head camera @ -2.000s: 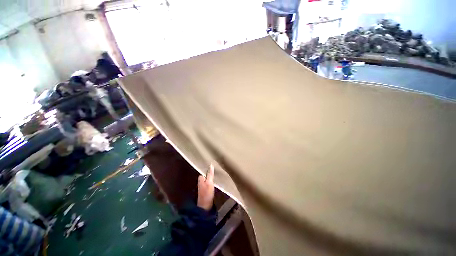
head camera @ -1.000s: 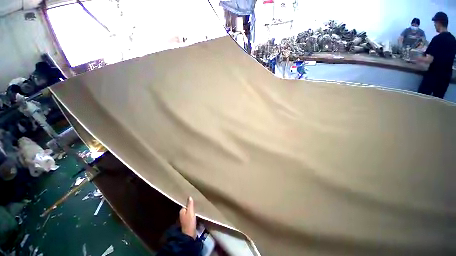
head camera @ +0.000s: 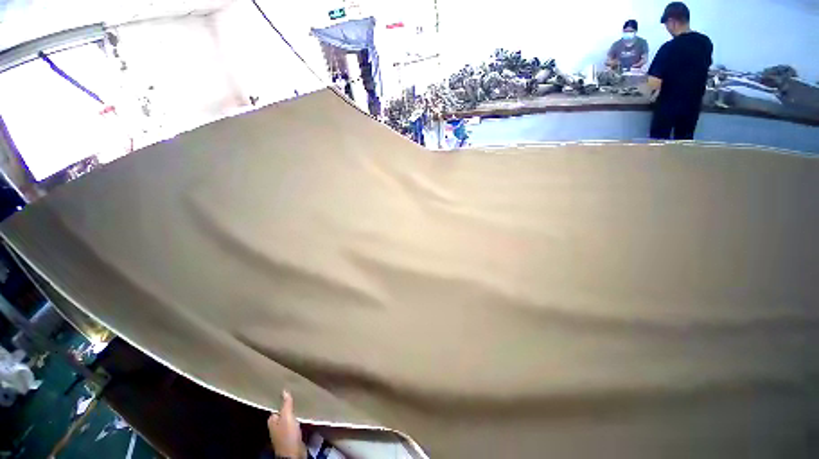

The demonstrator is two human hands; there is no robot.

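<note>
A very wide tan fabric ply [head camera: 503,260] fills most of the view, rippled with long soft folds. Its far-left part is raised, and a thin white selvedge [head camera: 180,369] runs along its near left side. My left hand [head camera: 286,432] is at the lower edge of the picture and pinches this selvedge, with one finger pointing up over the cloth. Only the hand and a bit of dark sleeve show. My right hand is not in view.
Two people, one in black [head camera: 680,76] and one with a mask [head camera: 628,52], are at a far bench heaped with cut pieces [head camera: 503,81]. A brown surface [head camera: 171,408] lies below the cloth at lower left. Scraps litter the green floor [head camera: 99,439].
The view has turned to the right, so the cloth and my left hand sit further left and lower. The two people have come into view. My left hand still holds the cloth's edge.
</note>
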